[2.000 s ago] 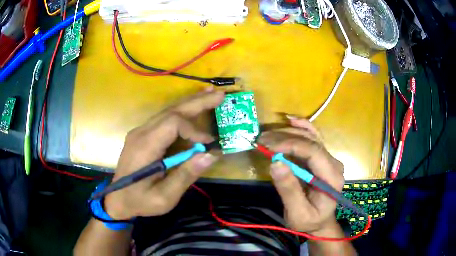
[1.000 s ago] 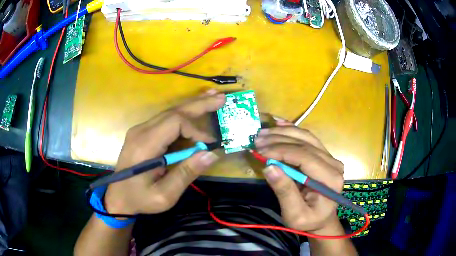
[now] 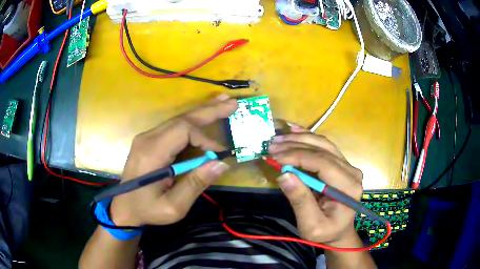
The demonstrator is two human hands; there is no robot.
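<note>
A palm-sized green circuit board (image 3: 252,126), its solder side up and bright with glare, is held between both hands over the yellow mat (image 3: 173,105). My left hand (image 3: 171,163) grips a dark probe with a light-blue collar (image 3: 145,179), and its fingers hold the board's left edge. My right hand (image 3: 321,181) grips a red-tipped probe with a light-blue collar (image 3: 310,180), its fingers at the board's right edge. Both tips point at the board's lower end. Whether they touch the solder cannot be told.
Red and black clip leads (image 3: 181,76) lie behind the board. A white cable (image 3: 339,102) runs at right, by red-handled cutters (image 3: 416,113) and a red-and-white tool (image 3: 429,136). A blue tube (image 3: 52,39) and green brush (image 3: 35,121) lie left. Joined boards (image 3: 387,210) are lower right.
The board has tilted slightly and its glare has grown. The red probe tip and my right hand have shifted slightly left. The white cable has moved a little left. My left hand is nearly unchanged.
</note>
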